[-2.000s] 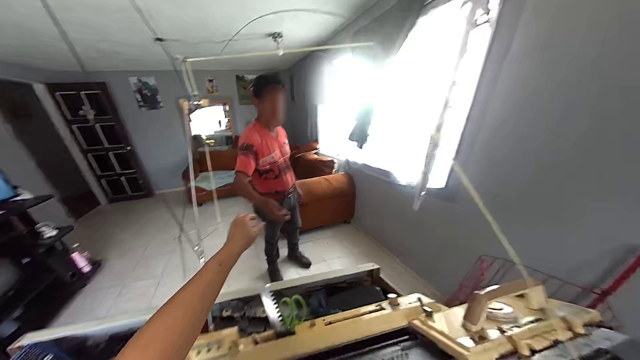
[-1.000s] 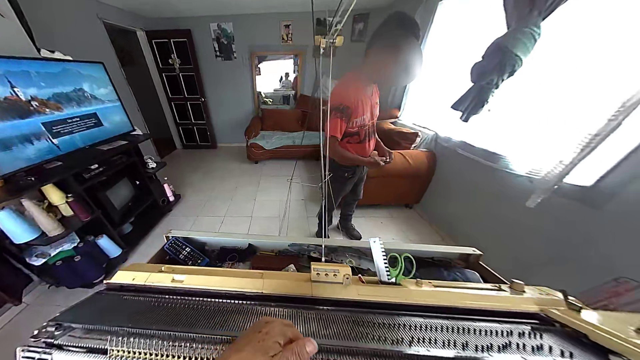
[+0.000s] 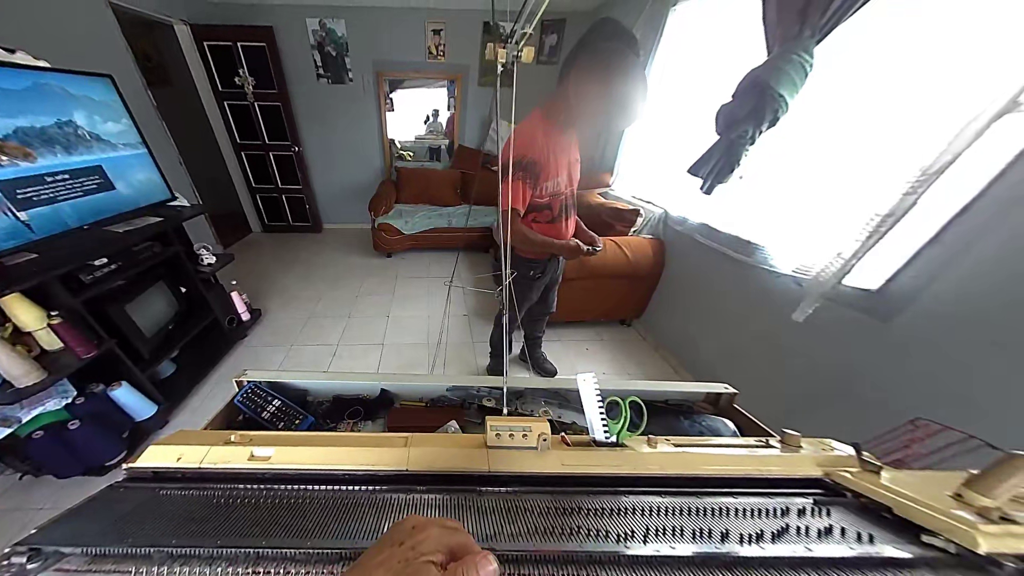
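Observation:
A flat-bed knitting machine (image 3: 336, 512) spans the bottom of the view, its long needle bed running left to right under a cream rail. One hand, seemingly my left hand (image 3: 424, 548), rests low over the front edge of the bed near the middle; its fingertips are hidden, so what it may hold does not show. My right hand is out of view. A row counter (image 3: 518, 433) sits on the cream rail. Behind it stand green-handled scissors (image 3: 626, 418) and a white toothed comb (image 3: 594, 406). The cream carriage (image 3: 944, 496) lies at the right end.
Behind the rail, an open tray (image 3: 488, 382) holds a calculator-like keypad device (image 3: 274, 406) and loose tools. Thin yarn strands (image 3: 504, 240) hang from a tension mast. A person (image 3: 548, 192) stands beyond, before an orange sofa (image 3: 612, 276). Yarn cones (image 3: 132, 400) fill a shelf at left.
An arm that was raised and reaching forward two seconds ago is down; a hand now lies over the needle bed. The view has swung towards the television. The other person's hands stay together at the waist.

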